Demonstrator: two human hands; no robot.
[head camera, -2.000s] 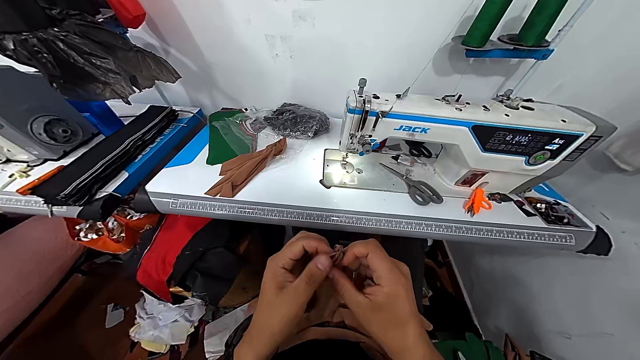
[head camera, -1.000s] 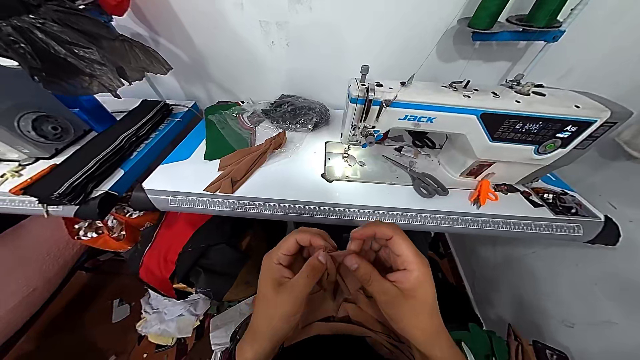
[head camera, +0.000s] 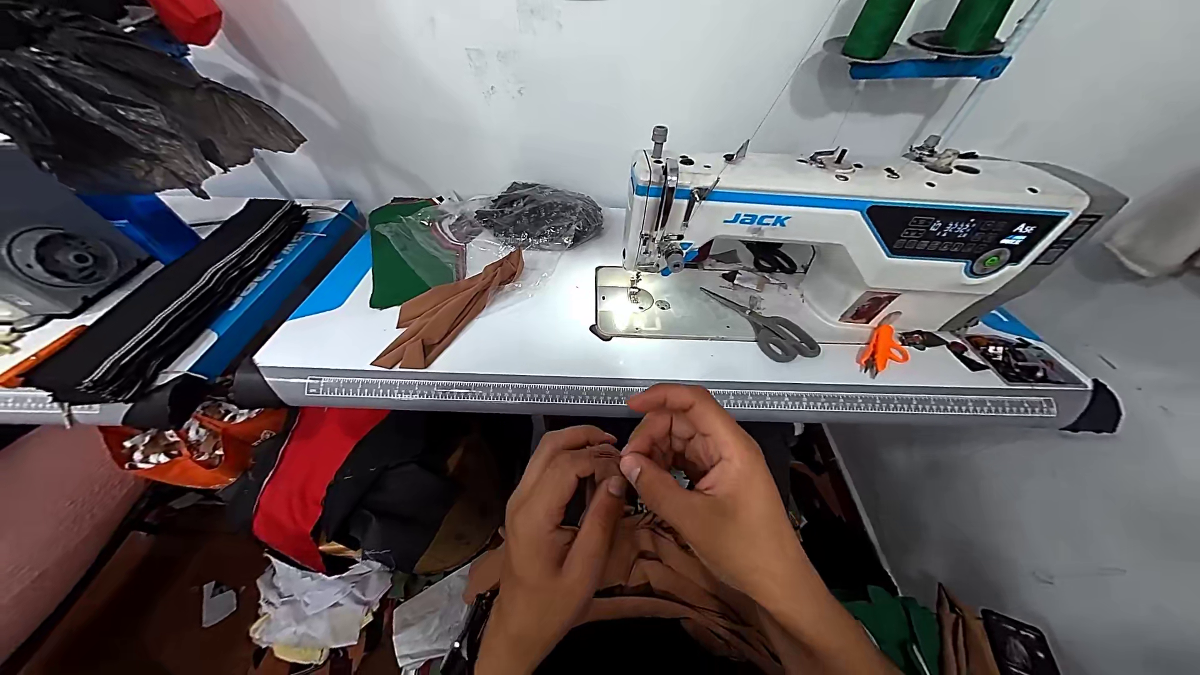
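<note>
My left hand (head camera: 567, 511) pinches a small piece of brown fabric (head camera: 605, 459) between thumb and fingers, just below the table's front edge. Close on its right is my right hand (head camera: 703, 469), thumb and index finger together at the edge of that piece, the other fingers loosely raised. Whether a thread lies between its fingertips is too small to tell. More brown fabric (head camera: 642, 562) is gathered in the lap under both hands. Beyond them stands a white and blue Jack sewing machine (head camera: 778, 220), with dark-handled scissors (head camera: 773, 328) and orange-handled thread snips (head camera: 882, 349) in front.
Brown fabric strips (head camera: 450, 314), green fabric (head camera: 408, 258) and a black bundle in clear plastic (head camera: 539, 216) lie on the table (head camera: 525, 347). Stacked black strips (head camera: 178, 300) lie at left. Below are an orange bag (head camera: 197, 450), red cloth (head camera: 314, 478) and crumpled paper (head camera: 319, 600).
My right hand has turned and its upper fingers have lifted and spread; earlier both hands pinched the brown fabric with curled fingers. The left hand still holds it.
</note>
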